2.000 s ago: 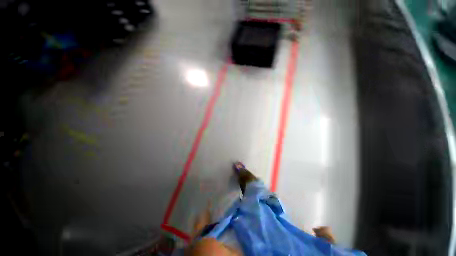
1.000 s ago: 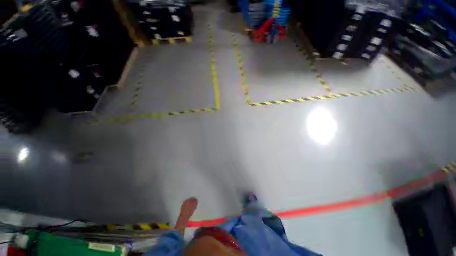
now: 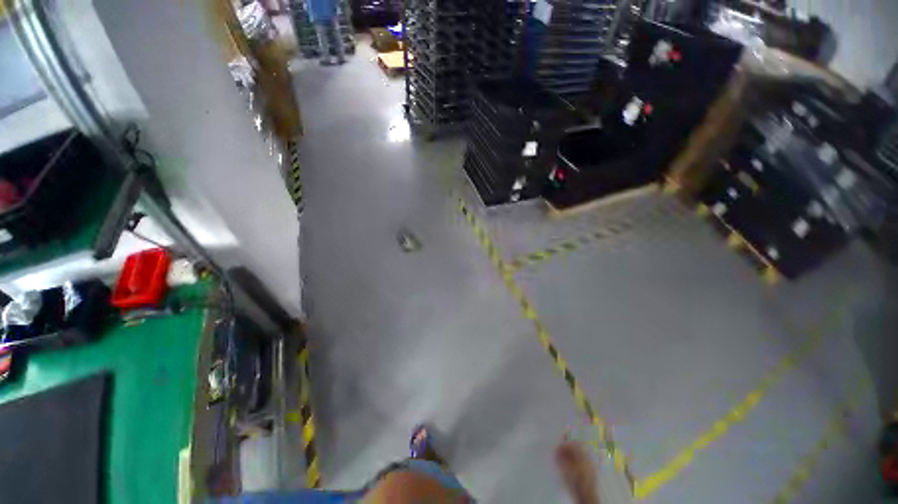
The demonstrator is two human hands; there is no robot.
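Observation:
My right hand (image 3: 577, 471) is a small blurred shape at the bottom edge, right of my body. No held object shows at it, and its fingers cannot be made out. My left hand is not in view. A blurred skin-coloured shape at the bottom centre is unclear. My light blue smock (image 3: 345, 495) and one shoe (image 3: 421, 440) show at the bottom. Stacked black totes (image 3: 502, 148) stand ahead to the right, beside a larger black tote load (image 3: 670, 108) with white labels.
A green-topped workbench (image 3: 148, 394) with a red bin (image 3: 142, 278) is at the left, beside a white panel (image 3: 197, 128). Yellow-black tape (image 3: 551, 349) marks the grey floor. Metal rack trolleys (image 3: 458, 59) and a person (image 3: 323, 25) are far ahead. Film-wrapped black loads (image 3: 788, 197) stand right.
The view has turned left, from the red-taped floor and wide pallet area to an aisle beside the workbench. My left hand has left the picture; my right hand now shows.

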